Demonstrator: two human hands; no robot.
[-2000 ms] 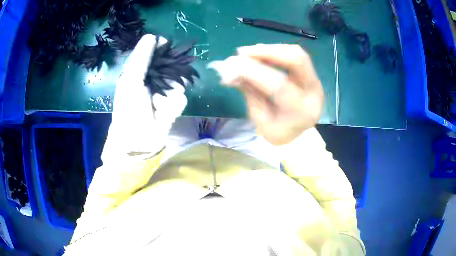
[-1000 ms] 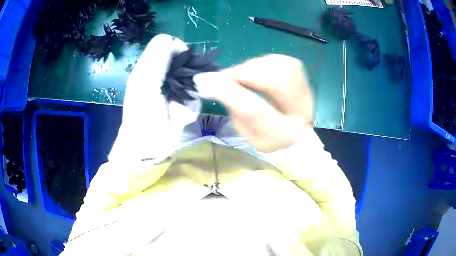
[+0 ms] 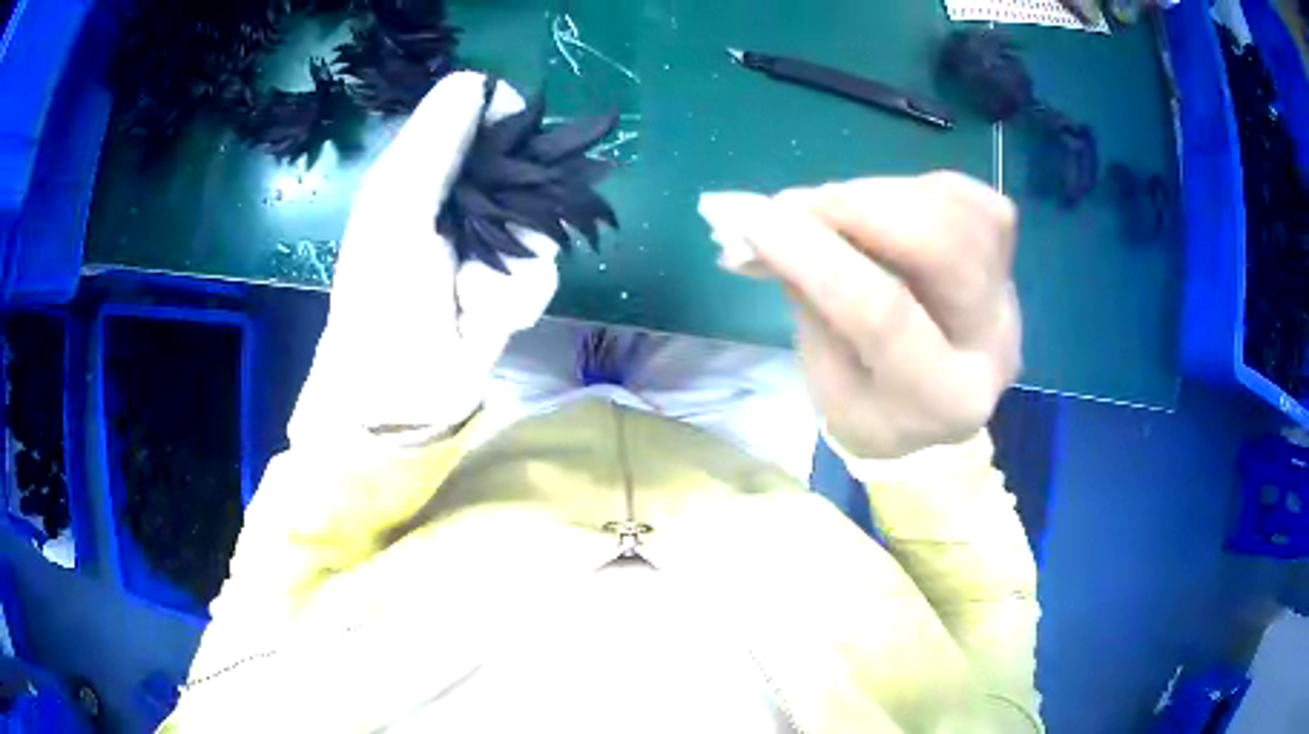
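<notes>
My left hand (image 3: 416, 273), in a white glove, holds a black spiky part (image 3: 527, 187) above the front edge of the green mat, with its spikes pointing right. My right hand (image 3: 904, 294), bare, is to the right of the part and apart from it. Its thumb and fingertips pinch a small white block (image 3: 735, 227). The black slim knife (image 3: 840, 85) lies on the mat beyond my right hand, its silver tip pointing left.
A heap of black spiky parts (image 3: 187, 86) covers the mat's (image 3: 689, 136) far left. Several dark parts (image 3: 1065, 155) lie at right, near a printed sheet (image 3: 1026, 12). Blue bins (image 3: 175, 318) stand at both sides and below.
My right hand touched the part with the white block one second ago; it is now drawn back to the right. The view has shifted slightly, and my left hand still holds the part.
</notes>
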